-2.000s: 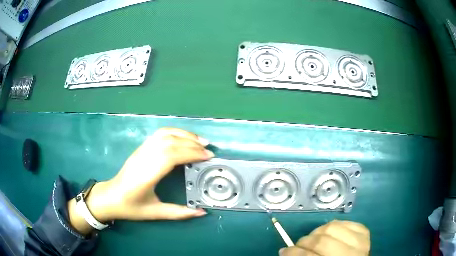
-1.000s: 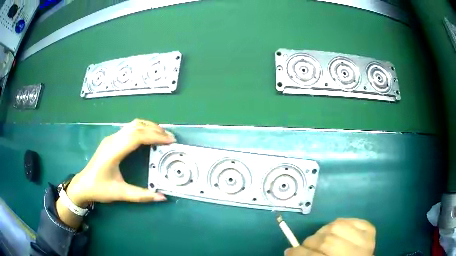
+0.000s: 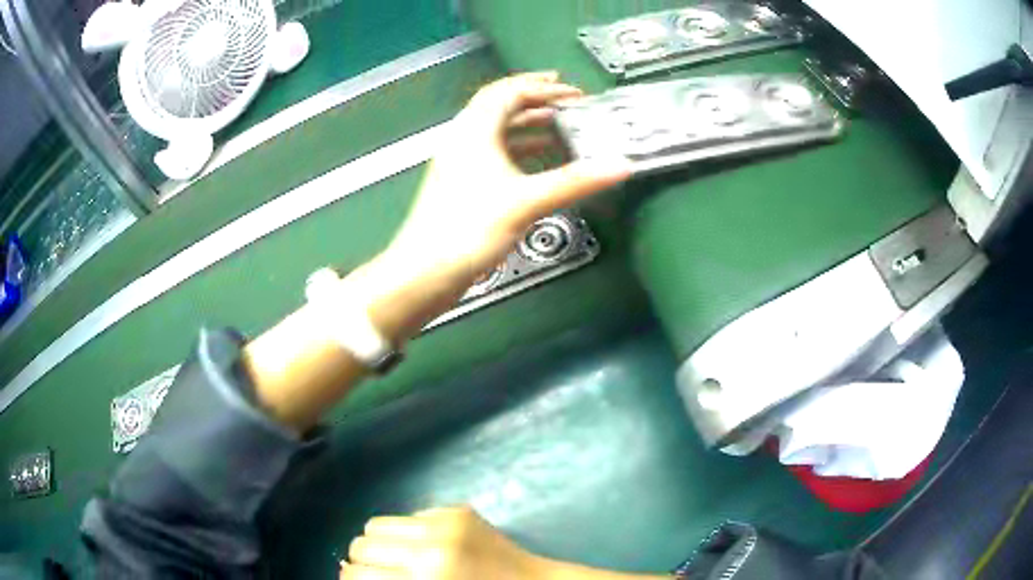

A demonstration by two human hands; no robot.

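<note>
My left hand (image 3: 487,170) grips the left end of a silver metal plate (image 3: 708,113) with three round recesses. The hand holds it over the green belt section at the right, and the plate is slightly blurred. My right hand (image 3: 436,546) is low at the bottom edge of the picture, its fingers curled. No tool can be made out in it, and its underside is hidden.
Another plate lies on the raised right belt (image 3: 748,255), with part of one more beside it. Plates lie on the long belt (image 3: 283,266), partly behind my left arm. A white fan (image 3: 204,57) stands beyond. A white and red cloth bundle (image 3: 872,419) is under the belt end.
The view has swung to the right. My left hand has lifted the plate off the bench and carried it over the right belt. The pen-like tool no longer shows at my right hand.
</note>
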